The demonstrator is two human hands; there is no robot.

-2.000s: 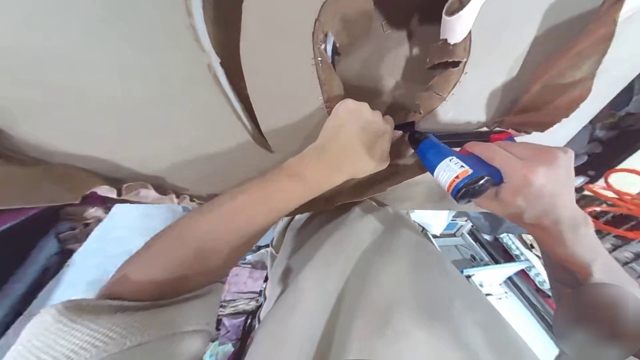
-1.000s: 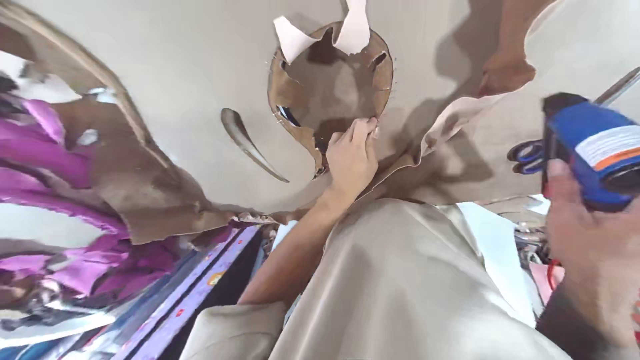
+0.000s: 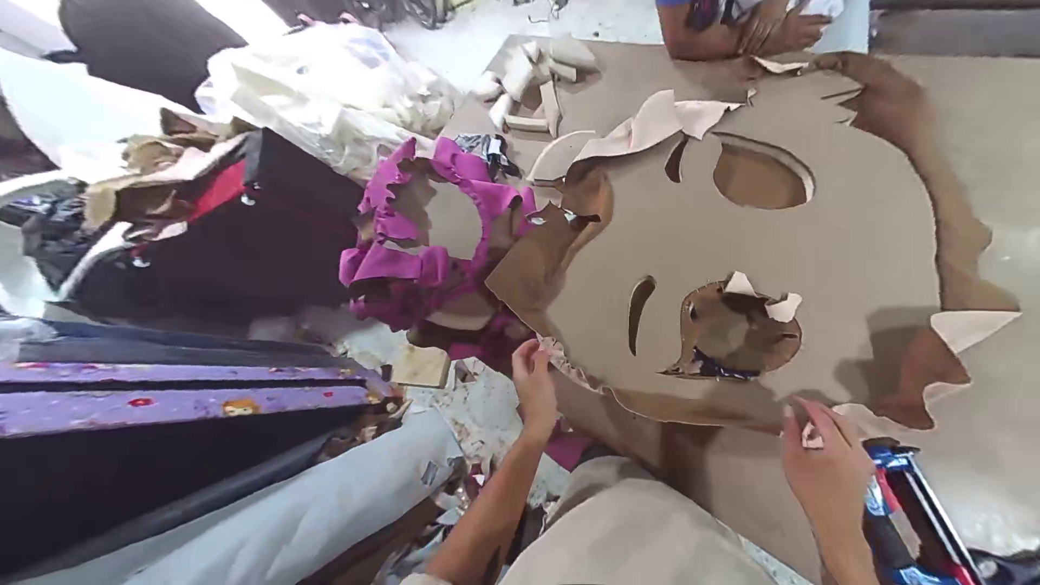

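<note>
A large tan-and-brown sheet, apparently leather or foam-backed fabric [image 3: 853, 236], spreads over the table, with an oval hole, two narrow slots and a rounded opening edged with staples or pins. My left hand [image 3: 536, 382] pinches the sheet's ragged near-left edge. My right hand [image 3: 825, 451] has its fingers on the near edge, at a pale frayed part. Just right of that hand lies a blue and black tool [image 3: 890, 487], partly hidden by the hand and wrist. Whitish flaps [image 3: 784, 307] stand at the rounded opening.
Purple fabric scraps [image 3: 479, 195] lie left of the sheet. Foam offcuts [image 3: 528, 81] sit at the table's far side, near another person's forearms and hands [image 3: 764, 28]. Fabric rolls [image 3: 187, 398] and a black bin [image 3: 252, 236] stand at left. Scraps litter the floor [image 3: 479, 406].
The blue tool has left my right hand and lies on the table. My left hand has moved from the rounded opening to the sheet's near-left edge. The view has swung wider.
</note>
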